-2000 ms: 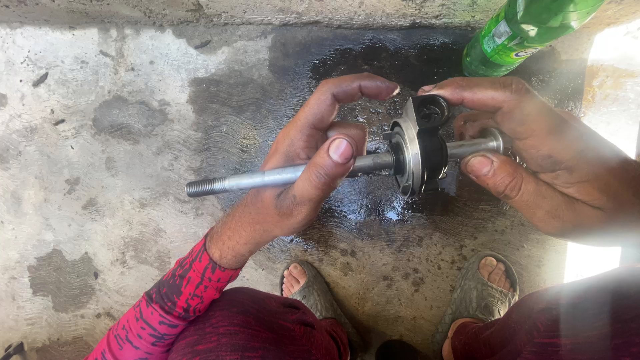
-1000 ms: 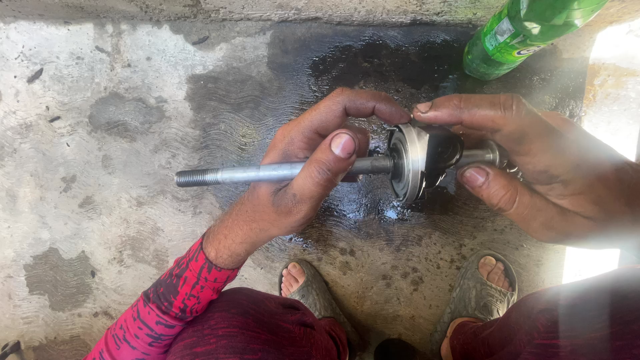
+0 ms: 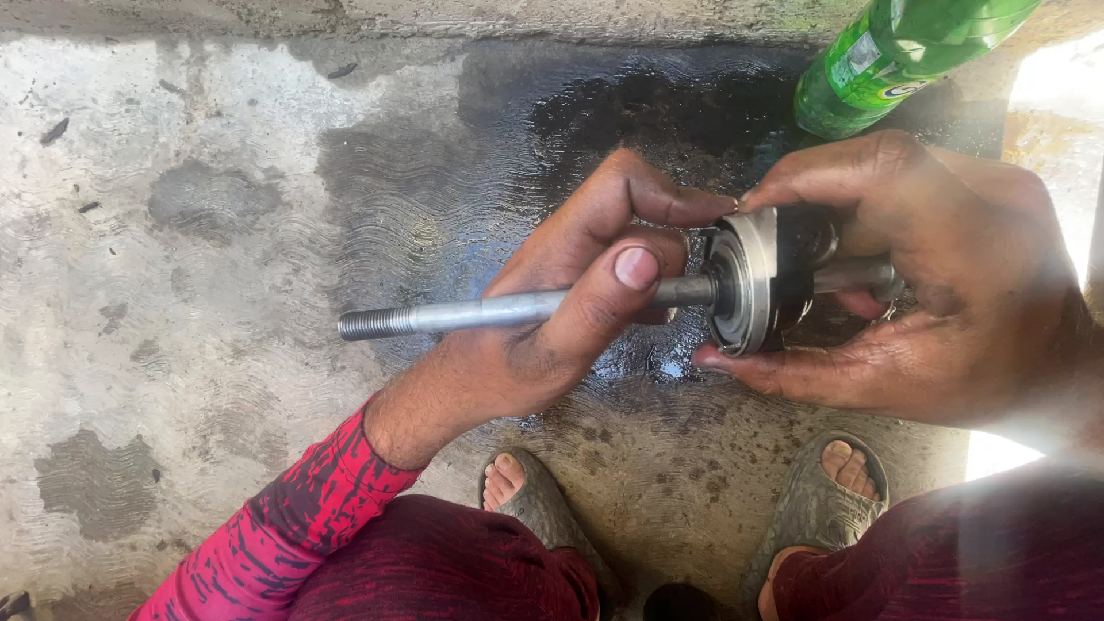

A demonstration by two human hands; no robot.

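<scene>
My left hand (image 3: 595, 276) grips a metal axle bolt (image 3: 517, 306) between thumb and fingers, its threaded end pointing left. The axle passes through a round steel bearing (image 3: 743, 285) with a black part (image 3: 795, 276) against its right side. My right hand (image 3: 940, 267) holds the bearing and black part by the rim, index fingertip at the top and thumb at the bottom. Behind them the axle's thicker end (image 3: 854, 276) shows, partly hidden by my right fingers. My left index fingertip meets the right one above the bearing.
A green plastic bottle (image 3: 862, 82) stands at the upper right beside a low concrete ledge (image 3: 414, 19). The concrete floor (image 3: 216, 362) bears a dark, wet patch (image 3: 655, 112) under and beyond my hands. My sandalled feet are below.
My right hand has shifted from around the axle's right end to the rim of the bearing and black part. The black part has turned around the axle. My left hand keeps its hold.
</scene>
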